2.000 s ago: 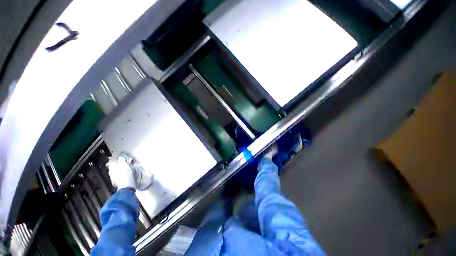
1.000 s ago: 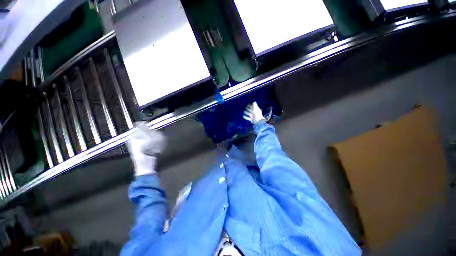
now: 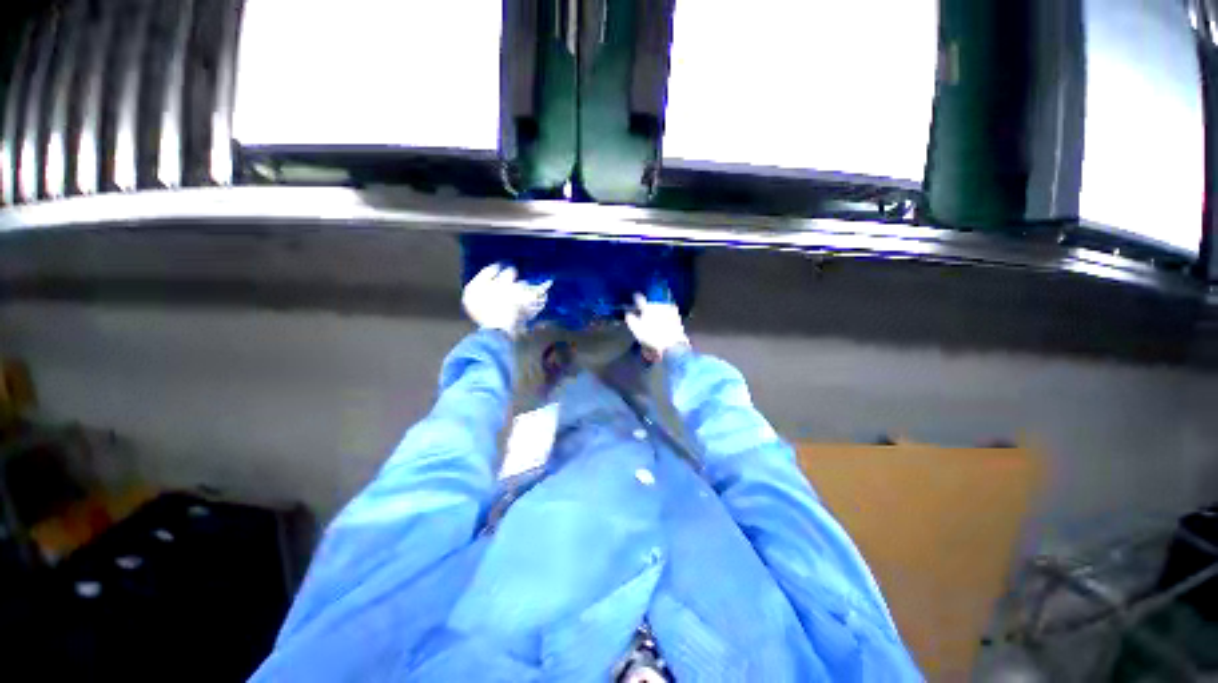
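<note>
A bright blue bag or bin (image 3: 581, 287) hangs below the conveyor side rail (image 3: 401, 207), straight in front of my body. My left hand (image 3: 505, 299), in a white glove, is at its left edge with the fingers bent. My right hand (image 3: 656, 324), also gloved, is at its right edge. Both hands look curled on the rim, but the image is too blurred to tell how firmly they grip. What is inside the blue bag is not clear.
Flat white enclosures (image 3: 799, 87) stand on the conveyor, with green carriers (image 3: 617, 120) between them. Rollers (image 3: 114, 107) show at the left. A brown cardboard sheet (image 3: 922, 534) is at the lower right. A black box (image 3: 167, 587) stands at the lower left.
My left hand has left the enclosure top and moved down and right to the blue bag. My right hand stays at the bag. The view has turned to face the rail squarely.
</note>
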